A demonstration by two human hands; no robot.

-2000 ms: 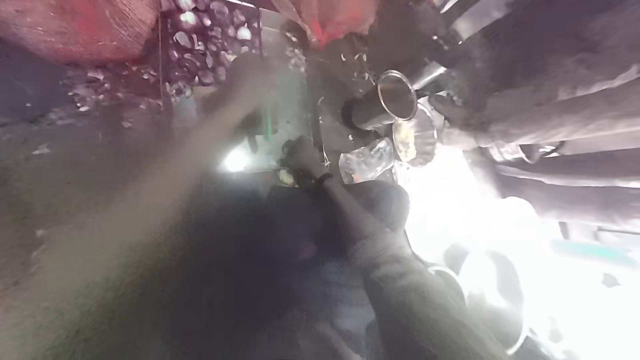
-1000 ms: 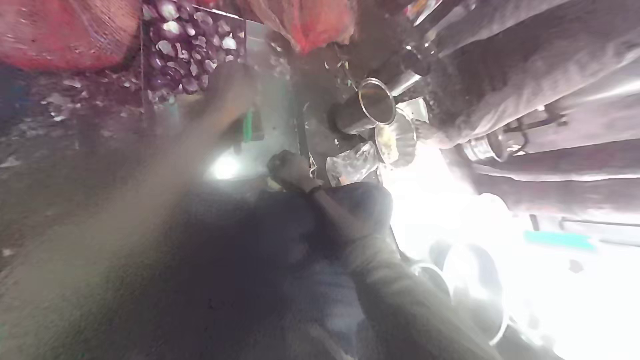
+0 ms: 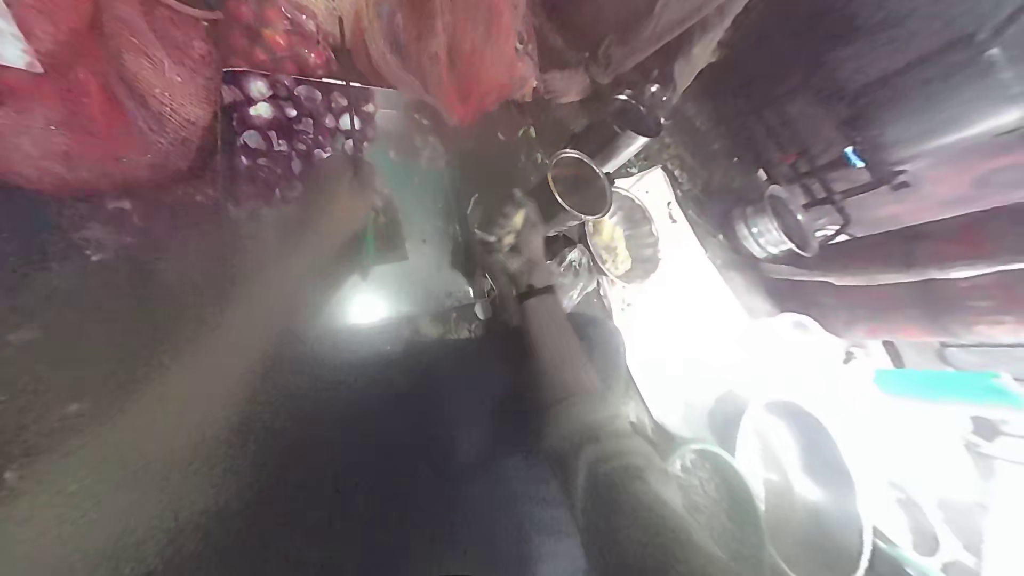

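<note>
My left hand (image 3: 348, 188), hazy and blurred, is at the edge of a pale greenish board or tray (image 3: 424, 200), beside a slim green object (image 3: 370, 238); its grip cannot be made out. My right hand (image 3: 516, 236), with a dark band at the wrist, is right of the board. Pale yellow pieces show at its fingers, though blur hides whether they are held. Just right of this hand are a round metal container (image 3: 579, 184) and a metal bowl (image 3: 646, 232) with yellowish pieces (image 3: 612, 248) in it. A clear plastic bag (image 3: 574, 276) lies below the container.
Purple onions or similar produce (image 3: 296, 128) fill a bin beyond my left hand. Red mesh sacks (image 3: 120, 104) (image 3: 456, 56) stand at the far side. At the right are a metal vessel (image 3: 776, 224) and large round basins (image 3: 804, 488) in strong glare.
My right hand has moved away from the board toward the metal container and bowl, and its fingers look more spread. The left hand stays near the green object.
</note>
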